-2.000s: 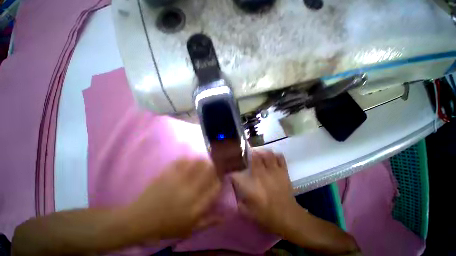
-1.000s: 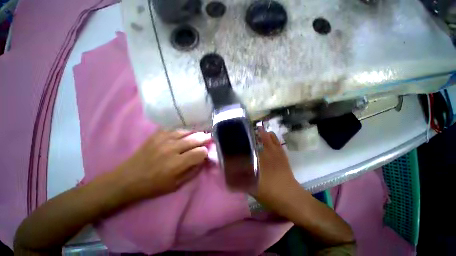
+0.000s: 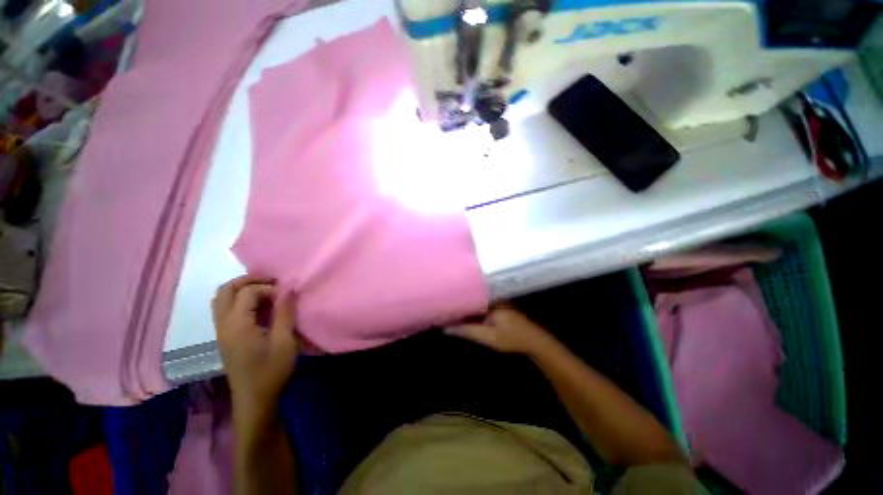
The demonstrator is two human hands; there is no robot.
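Note:
A pink garment piece (image 3: 358, 261) lies across the white table, its lower part reaching the front edge and its upper part beside the needle area of the sewing machine (image 3: 620, 58). The lamp glare washes out the cloth near the presser foot (image 3: 465, 111). My left hand (image 3: 254, 324) pinches the lower left edge of the piece between thumb and fingers. My right hand (image 3: 499, 329) is at the lower right corner, at the table's front edge, with its fingers partly under the cloth; it holds that corner.
A long stack of cut pink panels (image 3: 121, 232) lies at left. A smartphone (image 3: 613, 131) lies on the machine bed. Red and dark handles (image 3: 831, 145) are at far right. A green basket (image 3: 813, 319) with pink pieces stands at right. Blue plastic (image 3: 145, 445) shows below left.
The view has shifted back, showing the machine's front and phone. Both hands have moved from the needle area to the cloth's near edge, and the cloth lies flatter.

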